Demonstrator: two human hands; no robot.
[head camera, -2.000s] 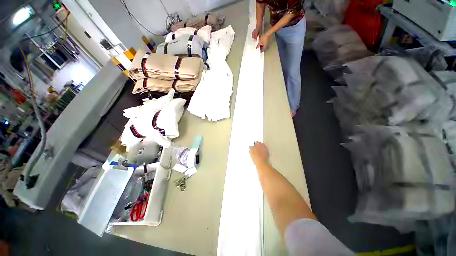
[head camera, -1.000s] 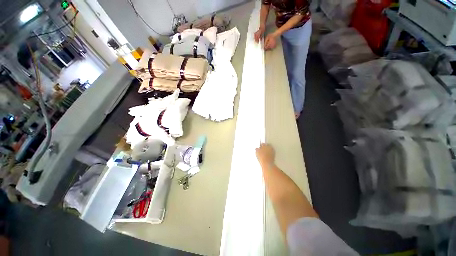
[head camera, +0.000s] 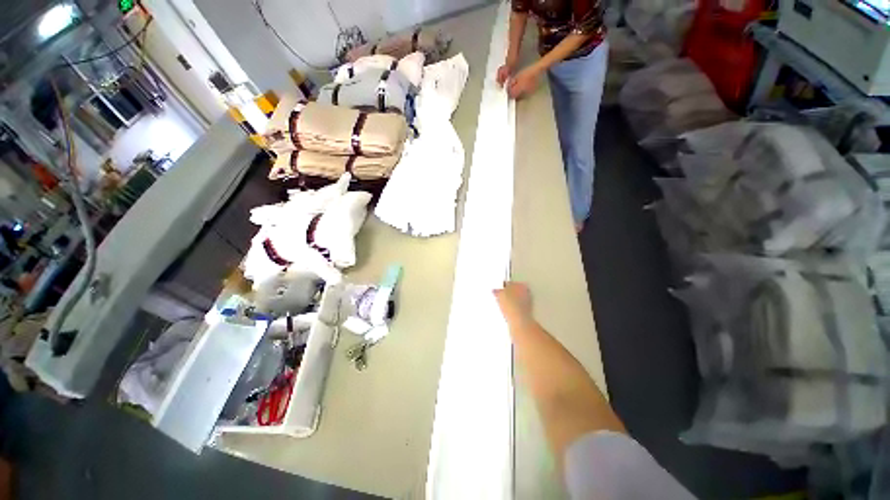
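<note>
A long narrow strip of white pleated curtain (head camera: 473, 342) lies flat along the beige table (head camera: 381, 420), from the near edge to the far end. My right hand (head camera: 513, 299) is at the strip's right edge, about midway along it. Its fingertips touch the edge; whether they pinch the cloth cannot be told. My left hand is not in view. At the far end a coworker's two hands (head camera: 511, 82) are on the strip's right part.
Left of the strip lie loose white curtain (head camera: 422, 186), strapped beige bundles (head camera: 342, 137), a strapped white bundle (head camera: 332, 229), a white tray (head camera: 314, 381) with red-handled tools and metal pieces (head camera: 359, 354). Bagged curtains (head camera: 781, 352) are stacked right of the aisle.
The camera view has shifted slightly. My right hand stays at the strip's right edge. The coworker's hands have moved a little on the cloth, and the strip's right edge looks narrower than a second ago.
</note>
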